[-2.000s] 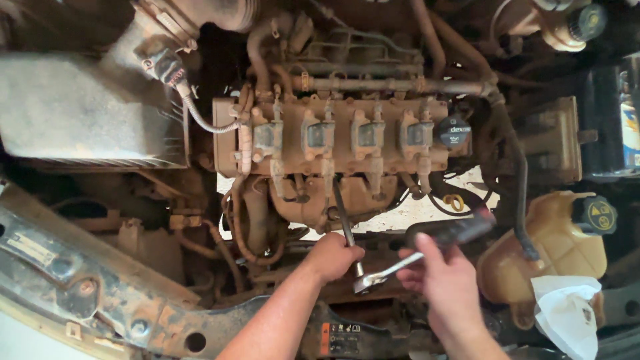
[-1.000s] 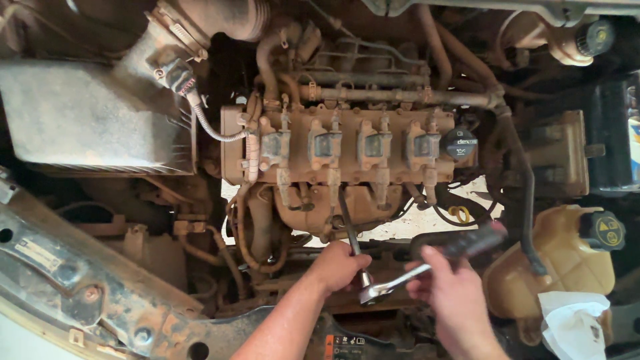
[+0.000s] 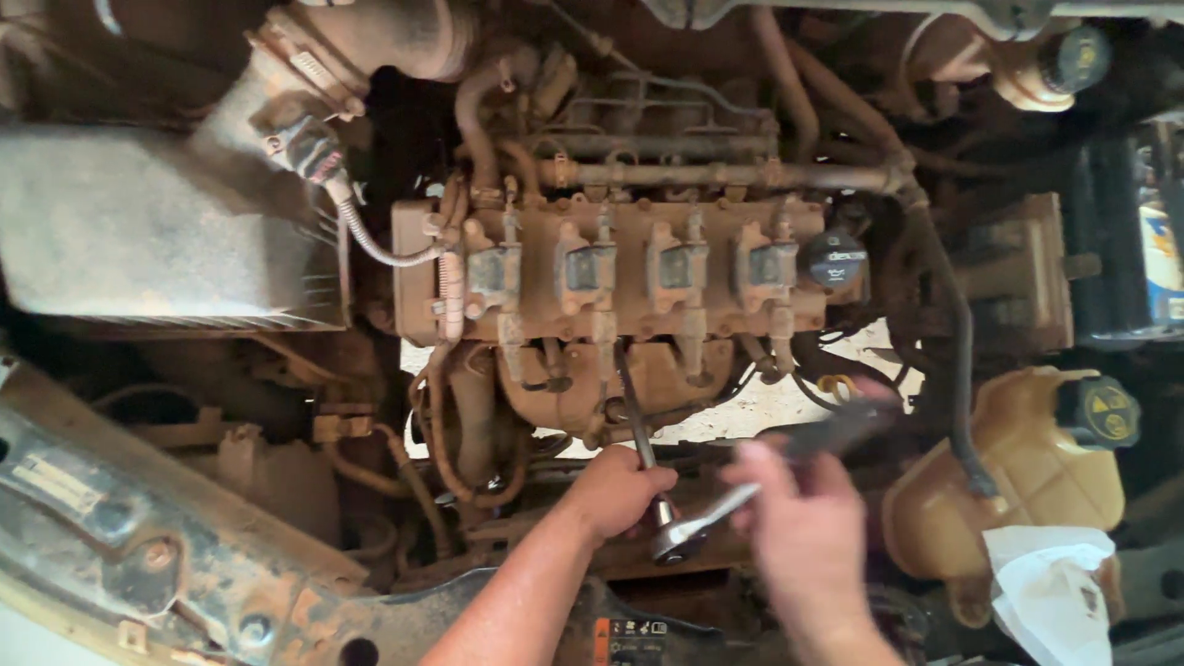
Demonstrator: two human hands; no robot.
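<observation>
A long metal extension bar slants down from the front of the dusty engine, beside the exhaust manifold heat shield. My left hand is closed around the bar near its lower end. The head of a ratchet wrench is joined to that end, just below my fingers. My right hand is at the ratchet's dark handle, blurred, and how tightly its fingers close is unclear. The far end of the bar is hidden down by the engine. Above lie the valve cover and its ignition coils.
The air filter box is at the left. A coolant reservoir with a white cloth or paper by it stands at the right, below a black hose. The body's front crossmember runs along the lower left.
Both hands stay at the bar and ratchet. The view has shifted slightly; no other plain change shows.
</observation>
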